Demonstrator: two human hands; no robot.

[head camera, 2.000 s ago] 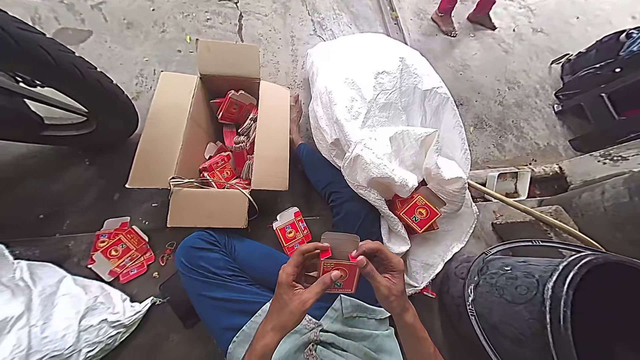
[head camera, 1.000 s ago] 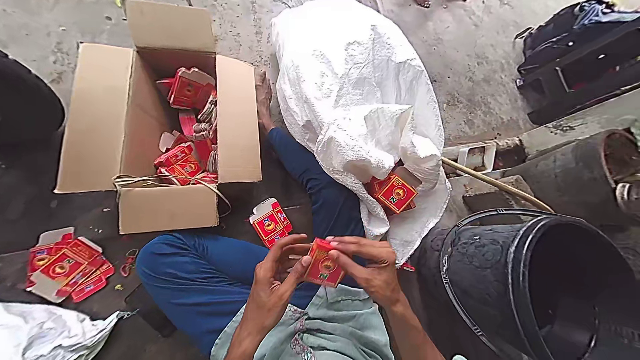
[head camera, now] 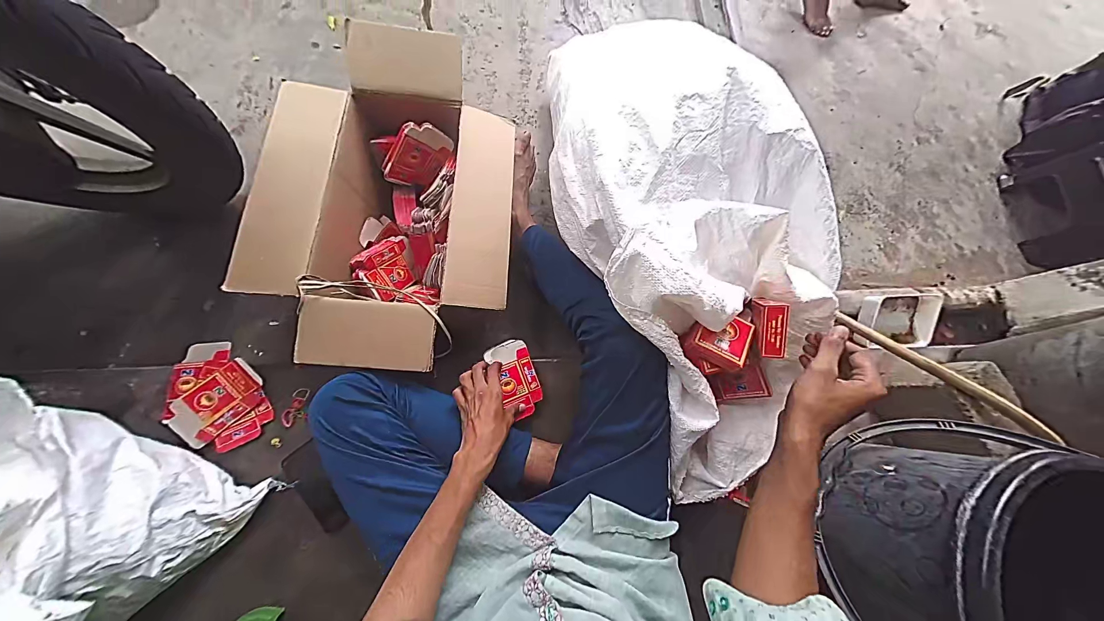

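Observation:
A flattened red printed carton (head camera: 521,379) lies between the blue-trousered legs, with my left hand (head camera: 485,405) on its left edge, thumb and fingertips gripping it. At the mouth of a large white woven sack (head camera: 681,129), my right hand (head camera: 832,379) is empty, its fingers bent and apart. Just left of it, a folded red box (head camera: 770,328) stands at the sack's opening beside another red box (head camera: 723,342) and more like it. Further left, an open cardboard box (head camera: 365,335) holds many red cartons (head camera: 417,155), some in bundles. Several flat red cartons (head camera: 216,397) lie in a loose pile on the dark floor covering.
A black bucket (head camera: 906,509) stands at the lower right, below a wooden stick (head camera: 949,376). A second white sack (head camera: 95,509) lies lower left, and a tyre (head camera: 172,129) is at the upper left. A dark bag (head camera: 1056,172) sits far right. Another person's bare feet (head camera: 818,17) show at the top.
My hands, together on a red box before, have parted: the left has moved to the flattened carton, the right over to the sack's mouth. The right hand has let go of the box.

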